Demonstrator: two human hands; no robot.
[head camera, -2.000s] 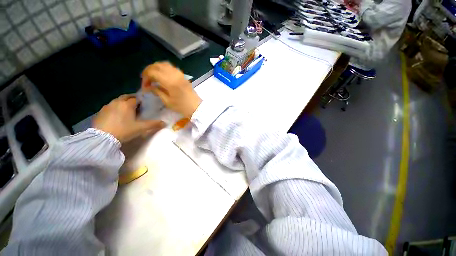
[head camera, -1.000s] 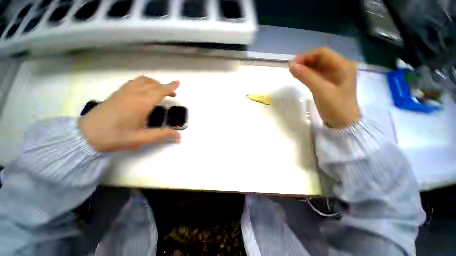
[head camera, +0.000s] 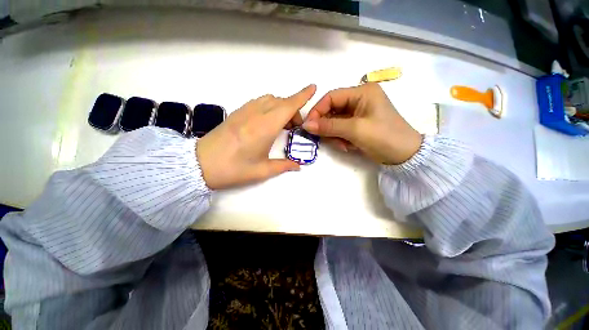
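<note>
A smartwatch unit (head camera: 301, 147) with a metallic rim lies on the white bench top, its face white with glare. My left hand (head camera: 252, 138) is around its left side, thumb at the lower edge and index finger raised above. My right hand (head camera: 365, 122) has thumb and index finger pinched together at the watch's upper right edge. Whether a thin film is between those fingertips cannot be seen. Several dark watch units (head camera: 137, 114) stand in a row to the left of my left hand.
A small yellow tool (head camera: 383, 75) lies behind my right hand. An orange-handled squeegee (head camera: 475, 96) lies at the right. A blue parts box (head camera: 554, 103) and a white sheet (head camera: 562, 153) are at the far right. A translucent grey sheet (head camera: 426, 24) is at the back edge.
My left hand has moved right from the row to a single watch. My right hand has come down and left to that watch. The view has shifted, and the squeegee now shows.
</note>
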